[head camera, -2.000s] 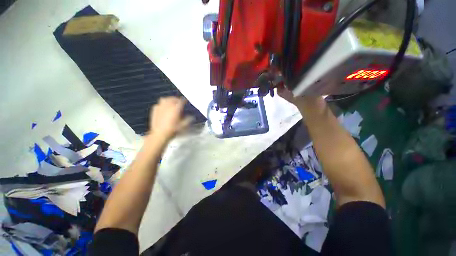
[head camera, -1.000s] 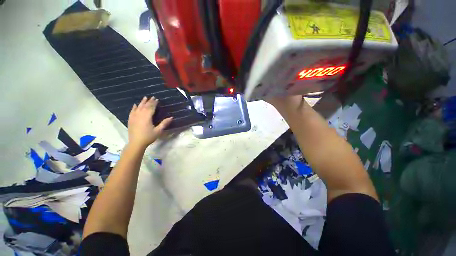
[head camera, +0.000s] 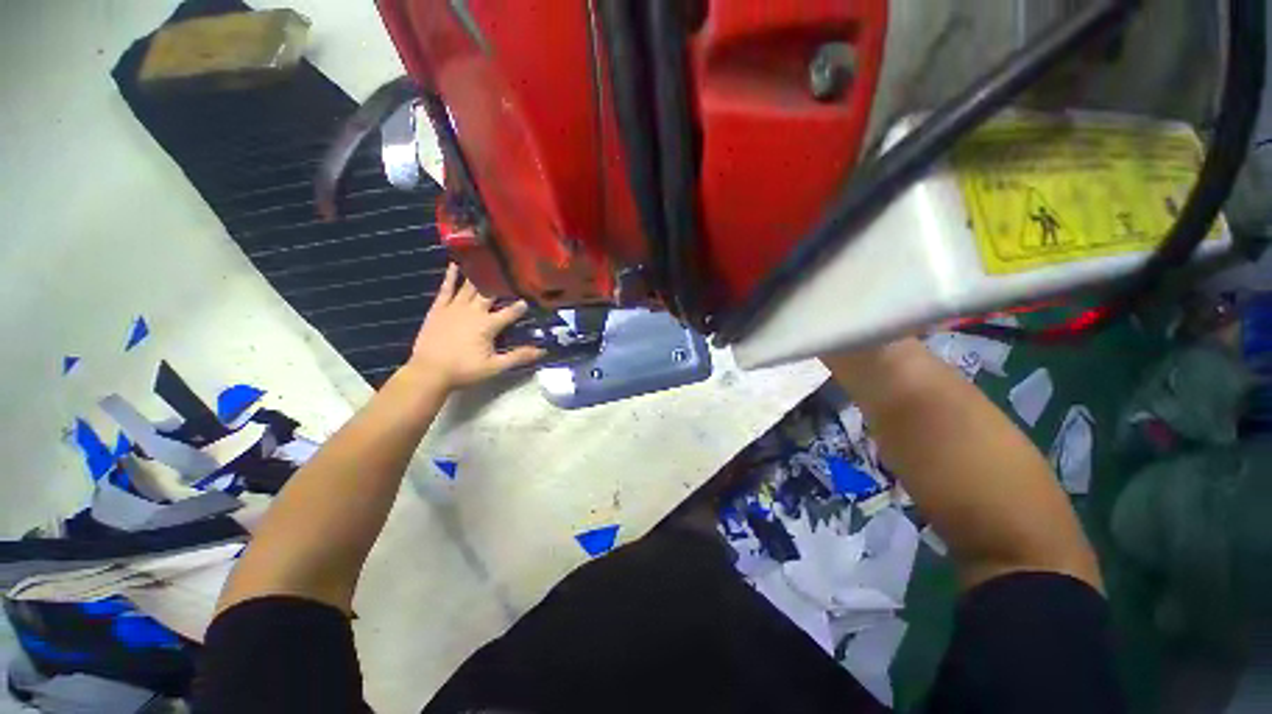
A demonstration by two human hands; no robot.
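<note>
The dark fabric stack with thin pale lines lies slanted on the table, its near end under the red cutting machine. The machine's silver base plate shows below the red body. My left hand lies flat with fingers spread on the near end of the fabric, beside the base plate. My right hand is hidden behind the white control box; only the wrist and forearm show. The taped brick weight lies on the fabric's far end. The blade is hidden.
Tangled fabric offcuts lie at the left. Small blue scraps lie near the table edge. More scraps are piled below it. Black cables hang over the control box. Green floor is at the right.
The machine was moved left to the fabric's near end, and its body and control box have since turned. My left hand has moved right, closer to the base plate.
</note>
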